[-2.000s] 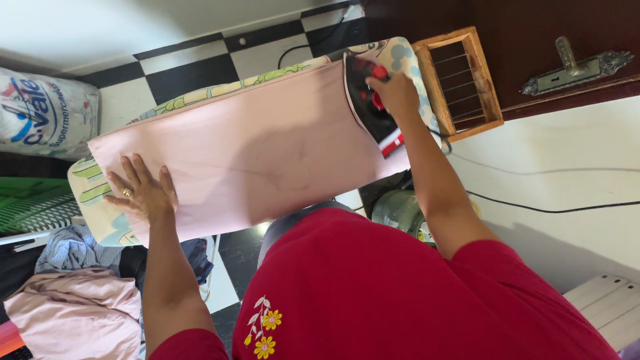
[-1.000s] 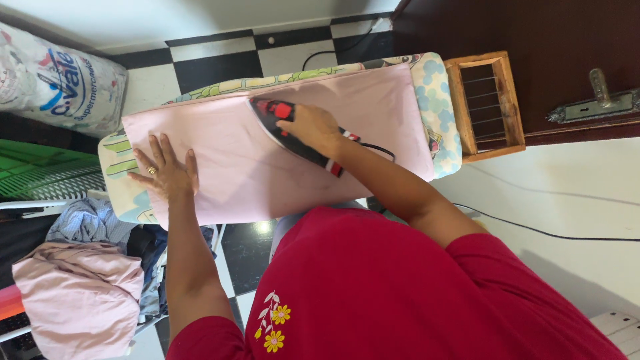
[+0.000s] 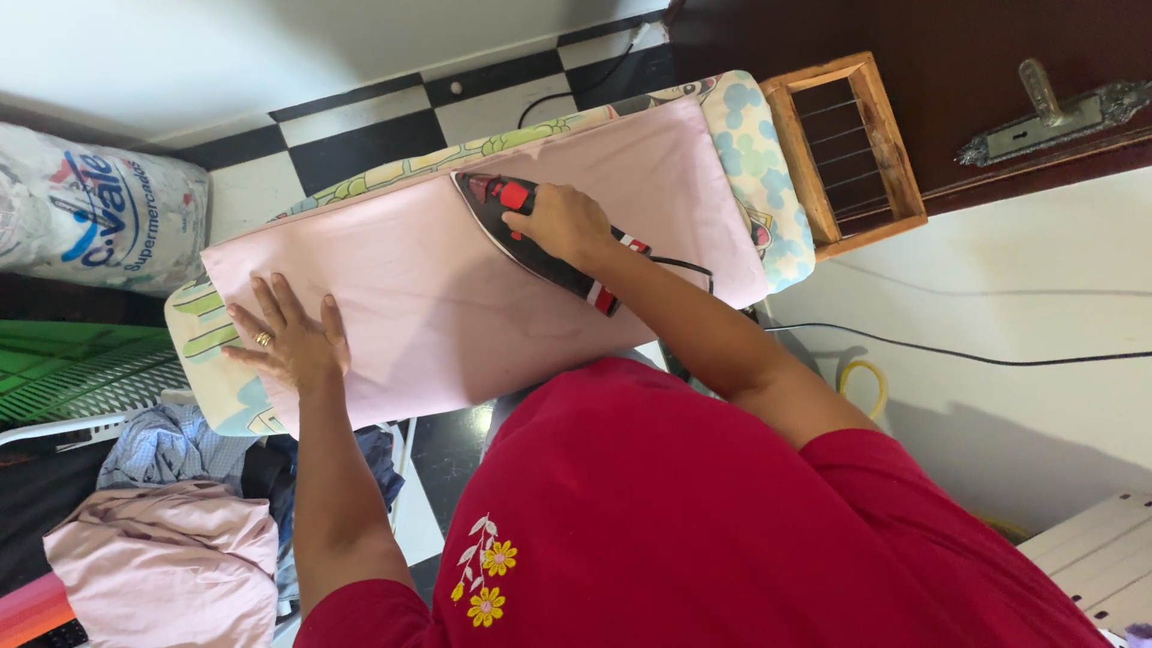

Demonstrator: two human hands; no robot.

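A folded pink cloth (image 3: 405,315) lies flat along an ironing board with a printed cover (image 3: 765,162). My left hand (image 3: 292,337) rests palm down on the cloth near its left end, fingers spread, a ring on one finger. My right hand (image 3: 565,223) is closed around the handle of a black and red clothes iron (image 3: 517,225). The iron sits on the middle of the cloth, its tip toward the far edge at the upper left. Its soleplate is mostly hidden beneath it, and its cord trails off to the right.
A wooden frame with metal wires (image 3: 850,153) is at the board's right end, beside a dark door (image 3: 936,54). A large printed plastic bag (image 3: 99,211) and a green basket (image 3: 81,369) are at left. Crumpled clothes (image 3: 171,558) lie at lower left. A black cord (image 3: 954,358) crosses at right.
My right hand has moved the iron from the right end of the cloth to its middle. My left hand stays spread near the cloth's left end.
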